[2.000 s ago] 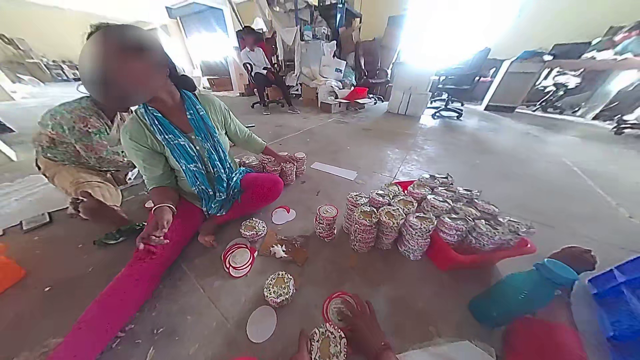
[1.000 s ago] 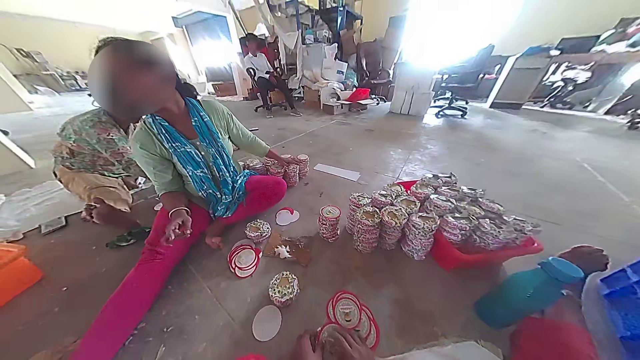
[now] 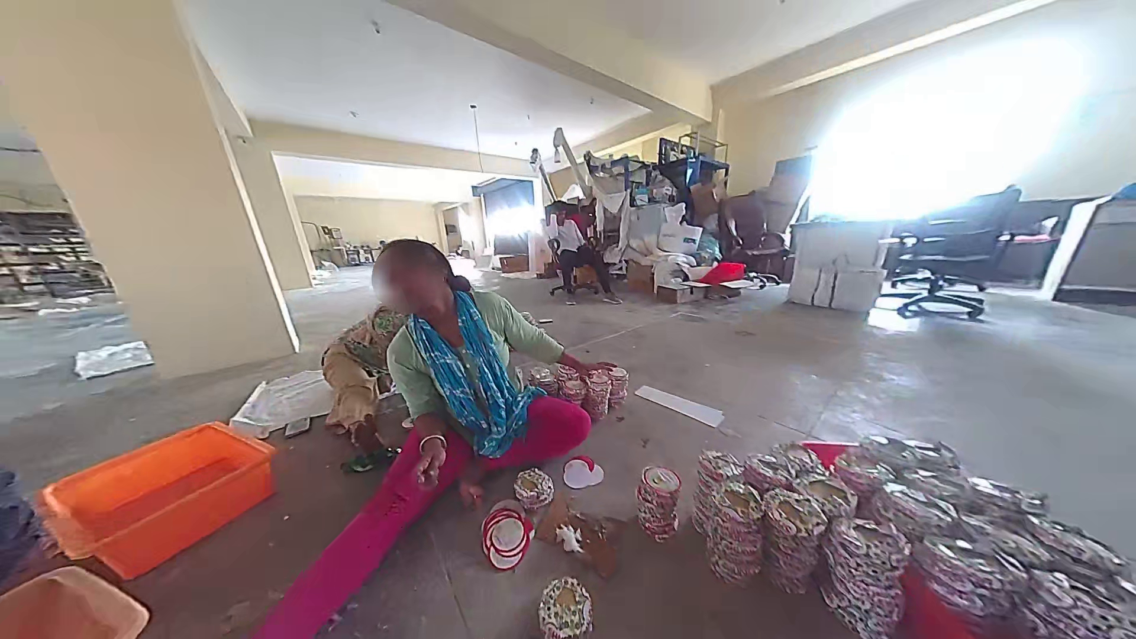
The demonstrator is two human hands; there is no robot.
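Observation:
Neither of my hands shows in the head view. A patterned round piece [image 3: 565,607] lies at the bottom edge, nearest to where I sit. Beyond it are red-rimmed rings and discs [image 3: 508,535], another patterned round piece [image 3: 533,488], a white disc with a red edge [image 3: 582,472] and brown scraps with white bits [image 3: 572,538]. A short stack of patterned round pieces [image 3: 658,503] stands to their right. Many taller stacks [image 3: 865,568] crowd the lower right, some in a red tray [image 3: 932,608].
A person in a blue scarf [image 3: 484,373] sits across the floor, one hand on more stacks [image 3: 596,392]; another person is behind. An orange crate [image 3: 160,497] and a paler tub [image 3: 71,608] are at left. A white strip [image 3: 680,406] lies beyond the stacks. Office chairs [image 3: 954,248] stand farther back.
My hands, earlier at the bottom edge among red-rimmed discs, are out of view. The view has swung upward and left, bringing in the pillar and more of the orange crate.

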